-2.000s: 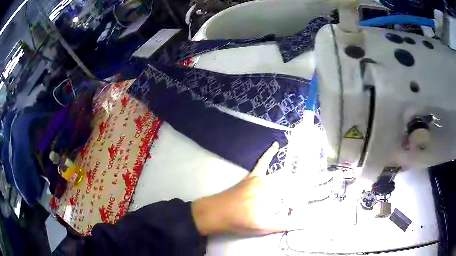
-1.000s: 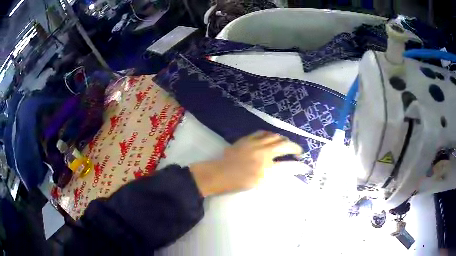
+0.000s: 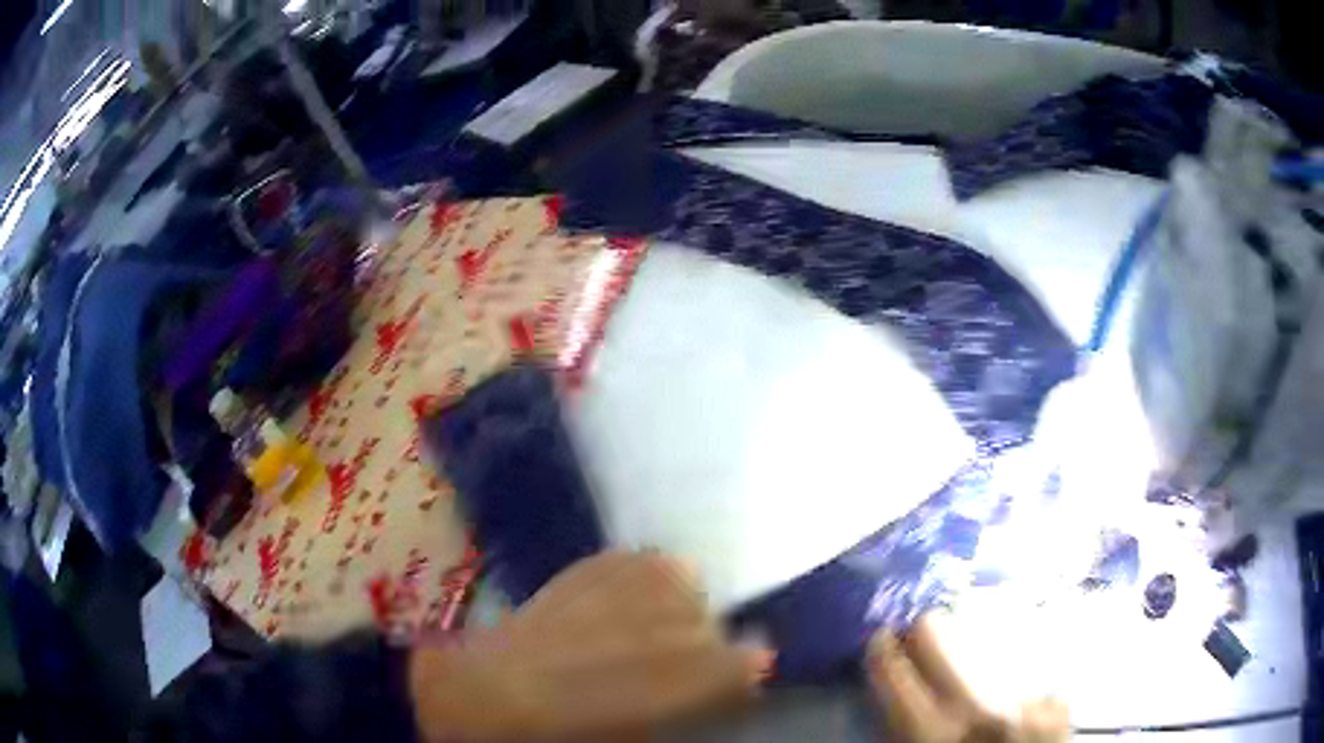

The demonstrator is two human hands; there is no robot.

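My left hand (image 3: pixel 595 653), blurred, grips a dark blue denim piece (image 3: pixel 828 617). One plain dark end lies above the hand over the tan paper; the other part runs right into the lamp glare. My right hand (image 3: pixel 951 697) is cut off by the bottom edge, its fingers at the near edge of this piece; glare hides its contact. A second patterned denim piece (image 3: pixel 871 269) curves across the white table behind. The white sewing machine head (image 3: pixel 1234 319) is blurred at the right; its needle area is lost in glare.
Tan paper with red lettering (image 3: pixel 392 392) covers the left board, with a small yellow bottle-like thing (image 3: pixel 286 468) on it. A pale tub (image 3: pixel 929 73) stands behind the table, with dark patterned cloth (image 3: pixel 1075 138) by its right side. Dark and purple cloth lies far left.
My left hand has moved down and left, pulling the nearer piece away from the rear one and swinging it towards me. My right hand's fingers now show. The view has shifted, moving the machine rightward.
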